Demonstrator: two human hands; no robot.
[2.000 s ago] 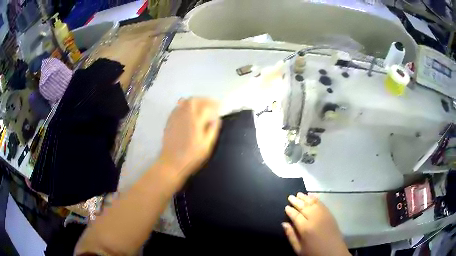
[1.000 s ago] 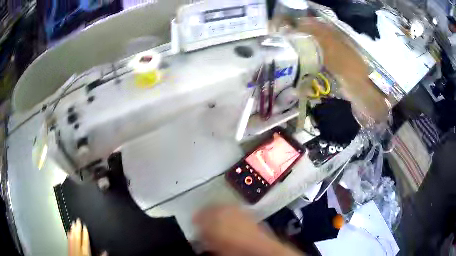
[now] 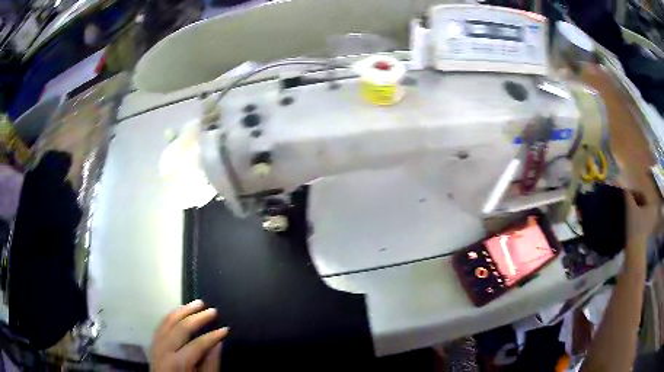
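A black garment panel (image 3: 273, 290) lies flat on the white machine table, its upper part under the sewing machine head (image 3: 247, 174). A pale stitch line runs along its left edge. My left hand (image 3: 188, 338) rests at the panel's lower left edge, fingers slightly apart, holding nothing. My right hand (image 3: 637, 211) is at the far right beside a small pile of black pieces (image 3: 603, 218). Its fingers are blurred and partly hidden, so I cannot tell if they grip a piece. The needle area is unclear.
A red-cased phone (image 3: 510, 258) with a lit screen lies on the table's right part. A stack of black cloth (image 3: 47, 247) is at the left. A yellow-labelled cone (image 3: 380, 80) and a control box (image 3: 489, 40) stand at the machine arm. Yellow handles (image 3: 593, 167) show at right.
The view has swung right, then partly back left. My right hand has moved from the panel, past the phone, to the black pile. My left hand has moved to the panel's lower left edge.
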